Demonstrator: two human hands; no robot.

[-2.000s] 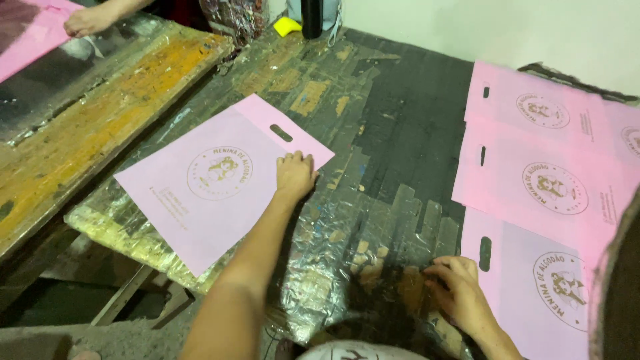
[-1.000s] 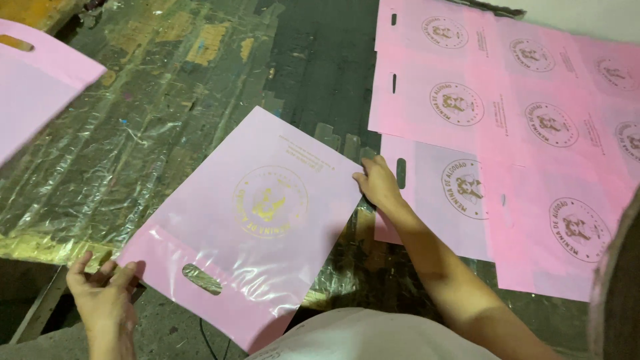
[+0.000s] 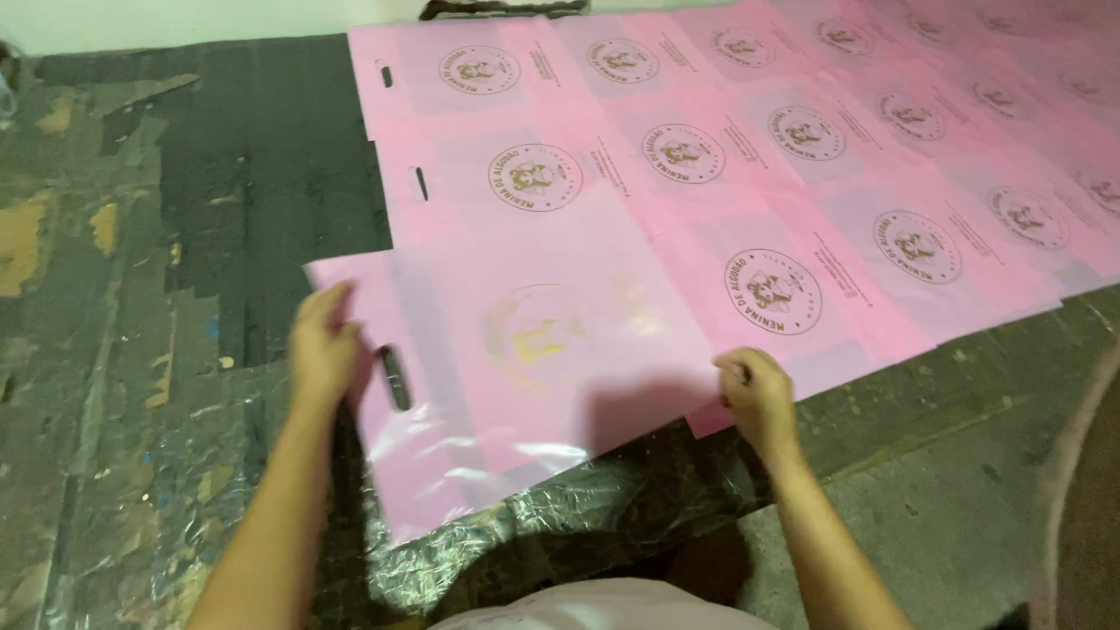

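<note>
A pink plastic bag (image 3: 455, 350) with a punched handle slot and a gold round print lies or hovers over the lower left of the laid-out bags; whether it touches them I cannot tell. My left hand (image 3: 324, 346) grips its left edge, above the slot. At its right corner, my right hand (image 3: 754, 381) pinches the plastic with curled fingers. Beyond it, overlapping rows of printed pink bags (image 3: 682, 153) spread to the upper right, each with a round emblem and small writing.
The dark, tape-patched tabletop (image 3: 96, 350) extends to the left. A pale wall (image 3: 210, 19) stands behind it. Below the table's front edge at the right is a grey floor (image 3: 927, 499), with a blurred brown object (image 3: 1085, 507) at the far right.
Two seconds ago, my left hand was on a bag at the table's left part. Both hands have since carried a bag right, to the laid-out rows. The view has swung right.
</note>
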